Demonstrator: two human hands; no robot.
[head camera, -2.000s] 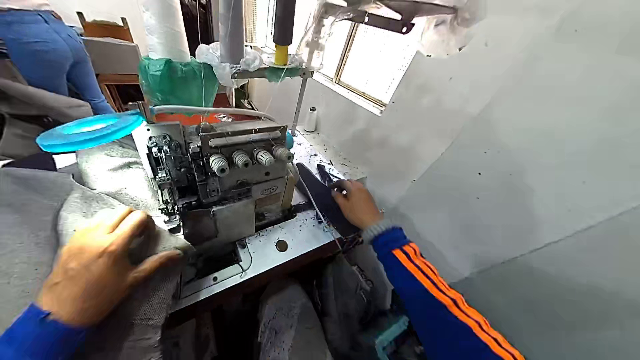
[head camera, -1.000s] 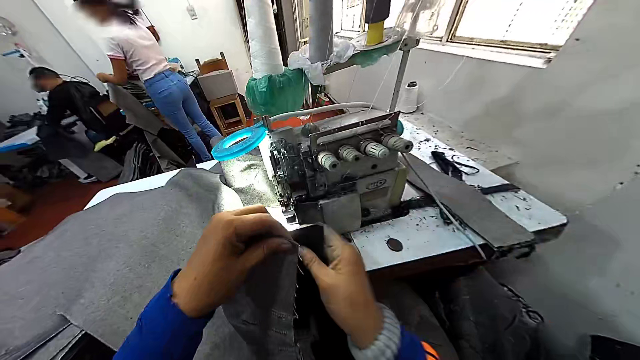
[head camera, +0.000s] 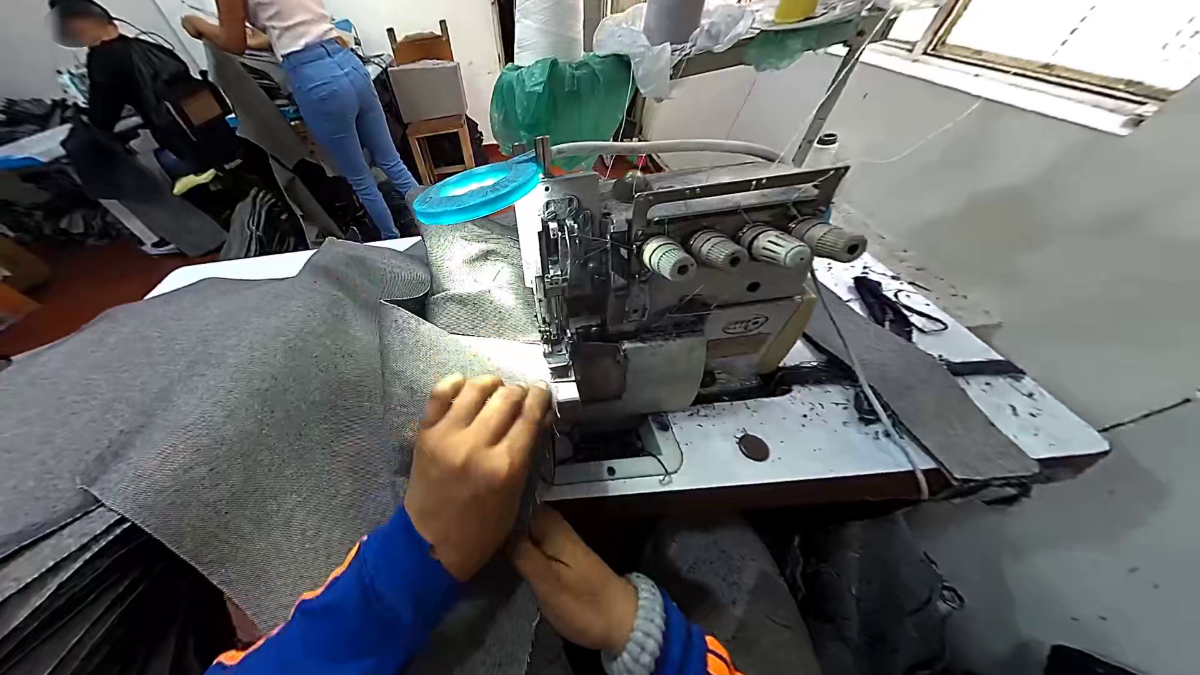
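An overlock sewing machine (head camera: 694, 253) stands on a white table, its presser foot (head camera: 558, 356) lit by a lamp. Grey denim fabric (head camera: 272, 403) spreads over the left of the table and runs up to the foot. My left hand (head camera: 478, 459) grips the fabric edge just in front of the foot, fingers curled. Below and right of it, my right hand (head camera: 572, 572) holds the hanging edge, its fingers partly hidden behind the left hand and cloth. A blue ring-shaped lamp (head camera: 478, 187) sits at the machine's upper left.
Right of the machine lie a grey denim strip (head camera: 919, 394), a black cord (head camera: 886, 305) and lint. Thread cones (head camera: 548, 28) stand behind. Stacked fabric (head camera: 84, 591) is at lower left, dark cloth (head camera: 844, 581) below the table. Two people are at the back left.
My right hand was at the strip right of the machine, then came to the fabric in front. Both hands have since moved closer to the presser foot with the fabric edge. The view has swung left.
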